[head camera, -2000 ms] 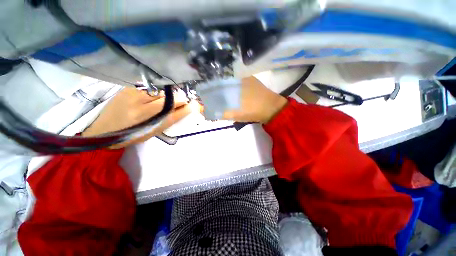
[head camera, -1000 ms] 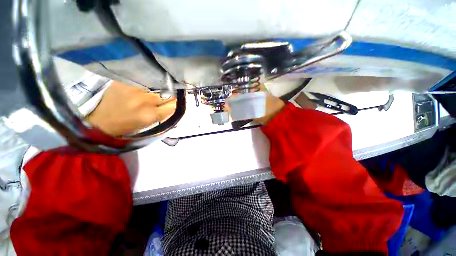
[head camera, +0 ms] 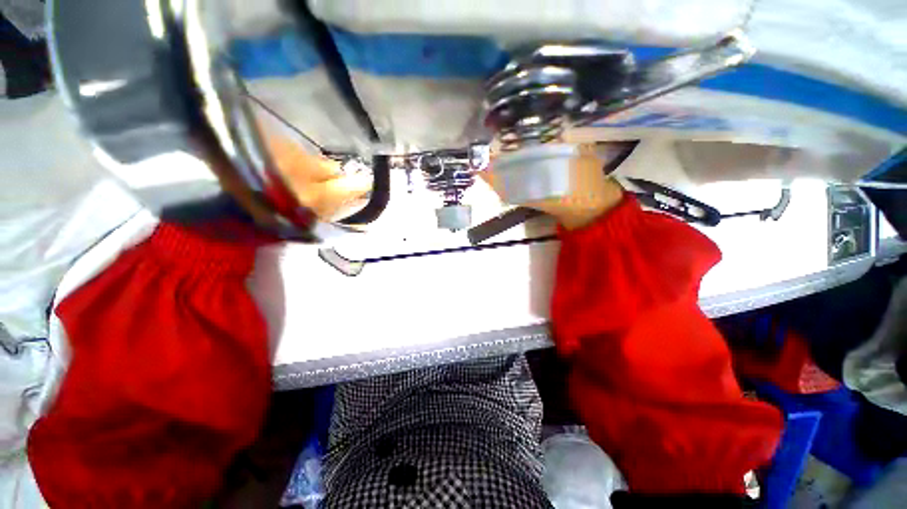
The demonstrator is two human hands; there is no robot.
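Note:
The white sewing machine head (head camera: 438, 119) with its blue stripe crosses the upper view. A large blurred chrome part stands at its left, and the thread tension assembly (head camera: 537, 109) looks big close up. My left hand (head camera: 316, 184) is beside the needle area, partly covered by the chrome part; its fingertips are not clear. My right hand (head camera: 585, 194) is behind the tension assembly, mostly hidden. White cloth (head camera: 85, 234) lies at the left. I cannot tell what either hand holds.
The white table (head camera: 418, 308) has a ruler along its front edge. A black slim tool (head camera: 676, 202) lies at the right, near a dark control panel (head camera: 850, 227). A dark strip (head camera: 502, 225) lies near the needle. Checked cloth covers my lap (head camera: 438, 427). Coloured cloth is piled at lower right.
The view has shifted, so the chrome part now covers more of my left hand. My right hand has moved right, away from the needle area. The dark strip shows more fully.

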